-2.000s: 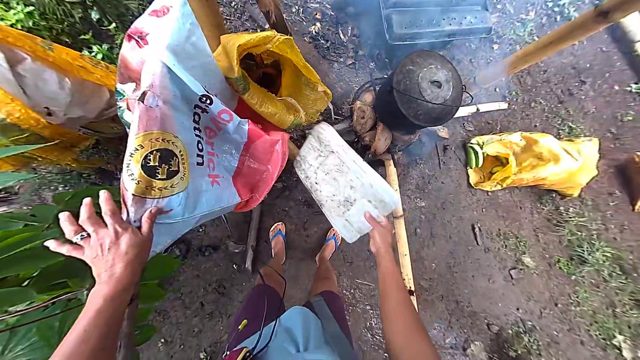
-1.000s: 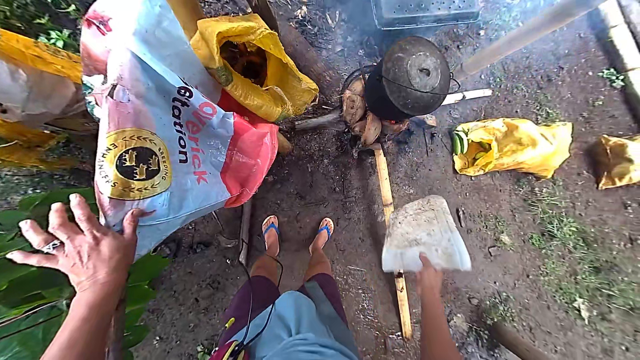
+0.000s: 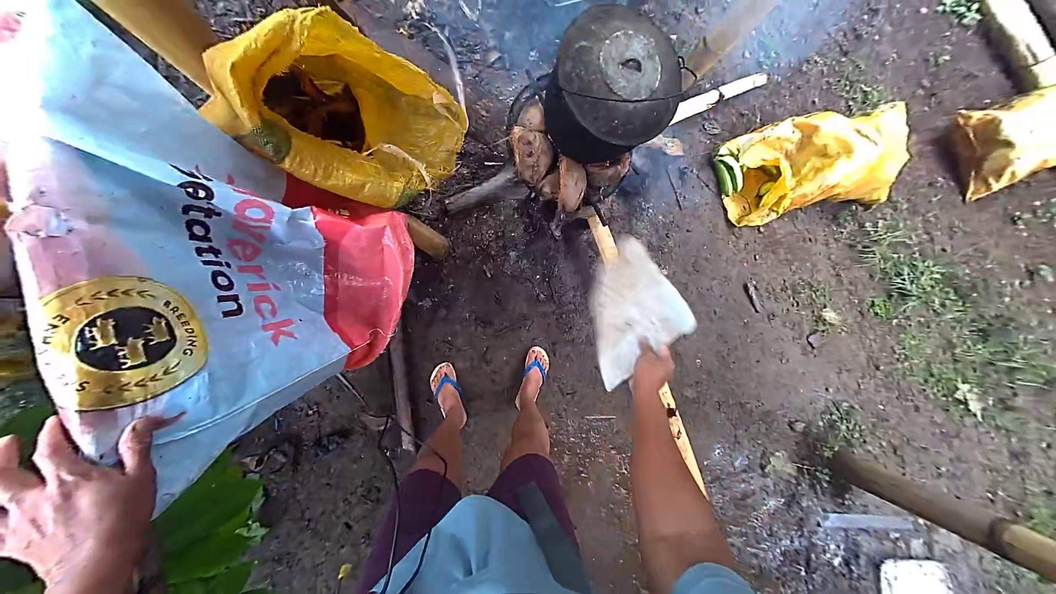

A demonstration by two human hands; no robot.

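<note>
My right hand [image 3: 652, 369] grips one edge of a whitish, dirt-marked flat panel [image 3: 639, 305], held tilted and somewhat blurred over a bamboo strip [image 3: 685, 445]. Beyond it, a soot-dark lidded pot [image 3: 615, 82] stands over a smoking fire, with coconut husks [image 3: 533, 155] packed against its near left side. My left hand [image 3: 91, 499] rests with spread fingers at the lower edge of a large printed feed sack [image 3: 198, 247]; whether it grips the sack I cannot tell.
An open yellow sack [image 3: 396, 107] with brown pieces inside stands behind the printed sack. To the right lie a yellow sack [image 3: 833, 161] with green fruit at its mouth and another yellow bag [image 3: 1011, 144]. A bamboo pole [image 3: 940, 507] lies lower right, green leaves [image 3: 210, 520] lower left.
The panel in my right hand has swung about, first out to the right of the husks, now back left and turned more upright. My left hand has stayed by the printed sack.
</note>
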